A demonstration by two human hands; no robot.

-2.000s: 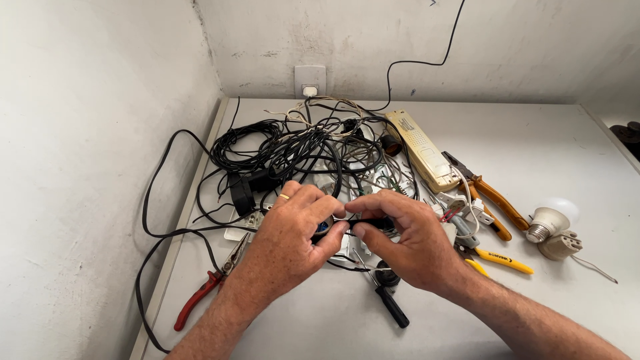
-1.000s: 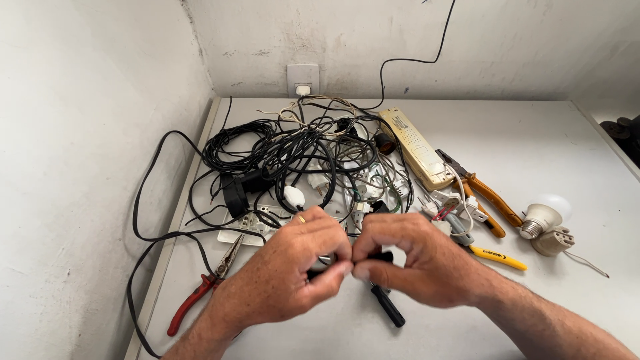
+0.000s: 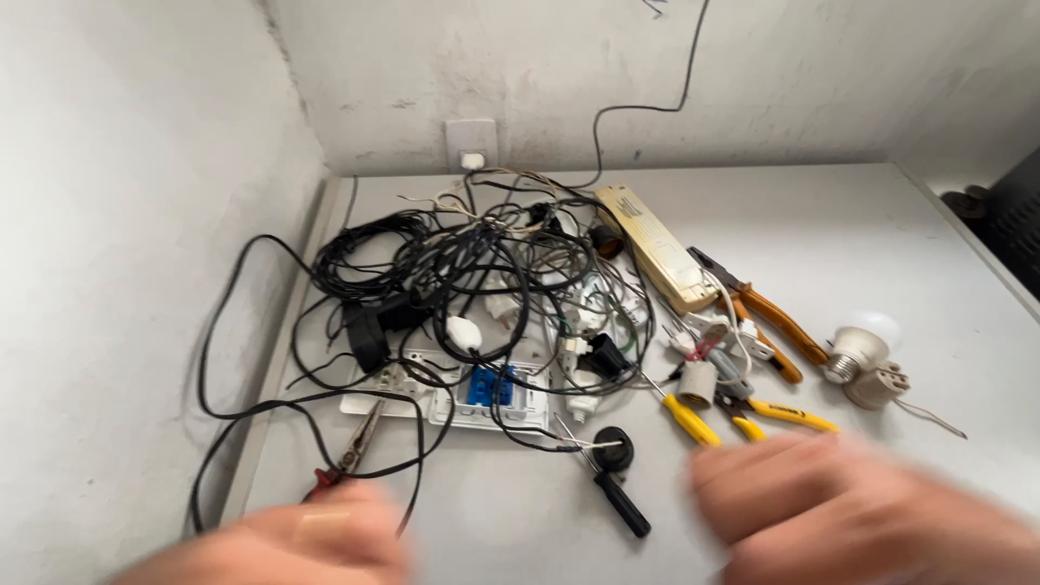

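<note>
My left hand, blurred at the bottom edge, is nearest the red-handled pliers; its fingers are partly hidden. Blurred too, my right hand lies low on the right, below the yellow-handled pliers; whether it holds anything cannot be told. Between them, a black-handled screwdriver lies beside a round black lamp holder with wires joined to a black cable. Behind these, a white socket plate with blue modules rests under black cables. A yellow-handled screwdriver lies to its right.
A tangle of black cables covers the table's back left, with a black adapter in it. Farther right are a cream ballast case, orange-handled pliers, a light bulb and a beige lamp holder. A wall socket holds a plug.
My hands were together at the middle, over the socket plate and black lamp holder. They have moved apart and down toward the bottom edge, leaving the wired lamp holder in sight.
</note>
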